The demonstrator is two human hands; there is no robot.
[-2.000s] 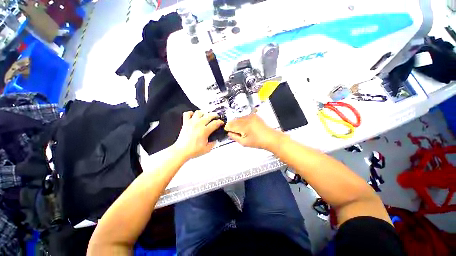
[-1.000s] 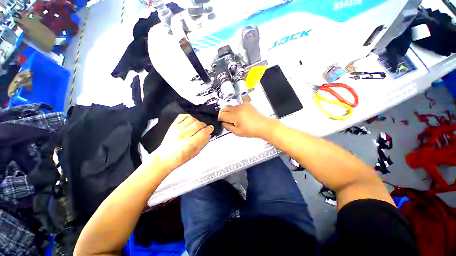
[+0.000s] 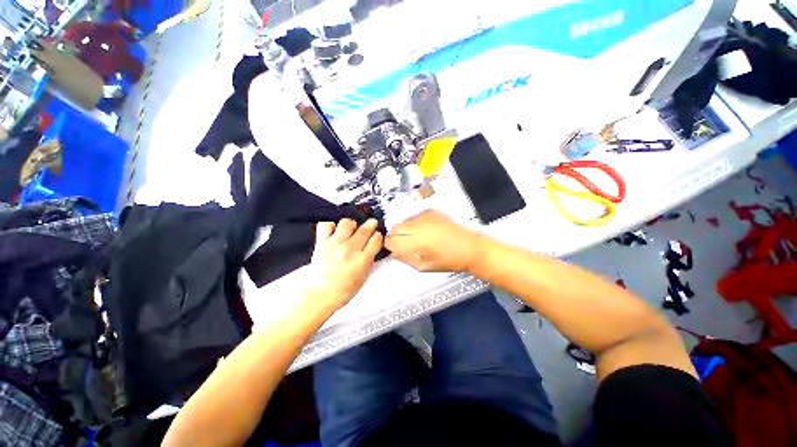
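A black garment piece (image 3: 293, 237) lies on the white table at the needle area (image 3: 384, 170) of the sewing machine. My left hand (image 3: 343, 262) lies on the cloth with its fingertips near the presser foot, pressing the cloth down. My right hand (image 3: 433, 242) is just right of it, fingers curled and pinching the cloth's right edge below the needle area. The fingertips of both hands are close together. The exact edge under the fingers is partly hidden.
A phone (image 3: 487, 179) and scissors (image 3: 587, 192) lie right of the needle. A yellow piece (image 3: 438, 155) is beside the needle area. A stack of black panels (image 3: 175, 297) hangs at the left table edge. Plaid garments (image 3: 35, 340) are far left. Thread snips (image 3: 642, 144) lie beyond the scissors.
The view has shifted. My left hand has gone from bunched fingers lifting the cloth to lying flatter on it, and the cloth lies flatter. My right hand stays at the cloth's right edge.
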